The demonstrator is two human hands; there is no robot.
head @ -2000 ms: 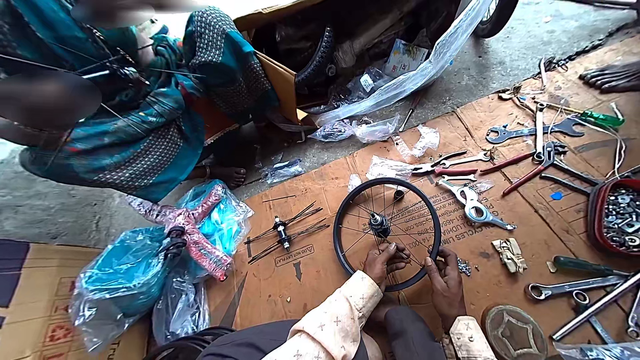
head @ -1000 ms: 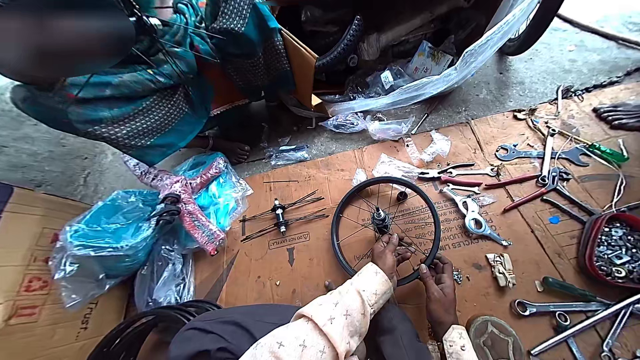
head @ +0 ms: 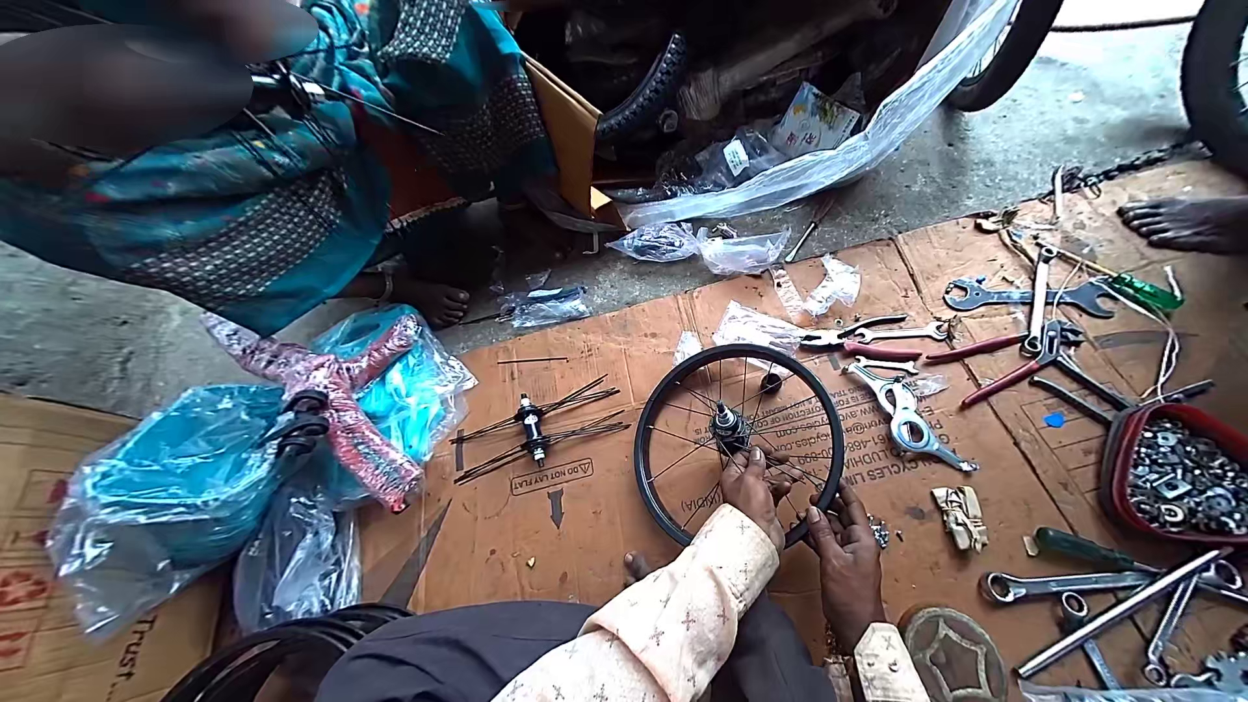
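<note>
A small black bicycle wheel rim (head: 643, 441) lies on the flattened cardboard in front of me, thin spokes running to its wheel hub (head: 729, 424). My left hand (head: 756, 492) is over the near part of the wheel, fingers pinched at the spokes just below the hub. At the rim's near right edge, my right hand (head: 846, 551) has its thumb and fingers on the rim; whether a small part is between them cannot be told. To the left, a second hub (head: 531, 429) lies with loose bundled spokes (head: 575, 398) on both sides.
Pliers (head: 1033, 366), wrenches (head: 1058, 583), a multi-hole spanner (head: 909, 421) and a red tray of nuts (head: 1111, 468) lie right. Plastic-wrapped blue parts (head: 185, 468) are at left. A person in teal cloth (head: 283, 224) sits upper left; another person's foot (head: 1185, 224) is at right.
My left hand stays at the spokes near the hub and my right hand at the rim, with only small finger shifts. The other person's hand at the upper left has moved.
</note>
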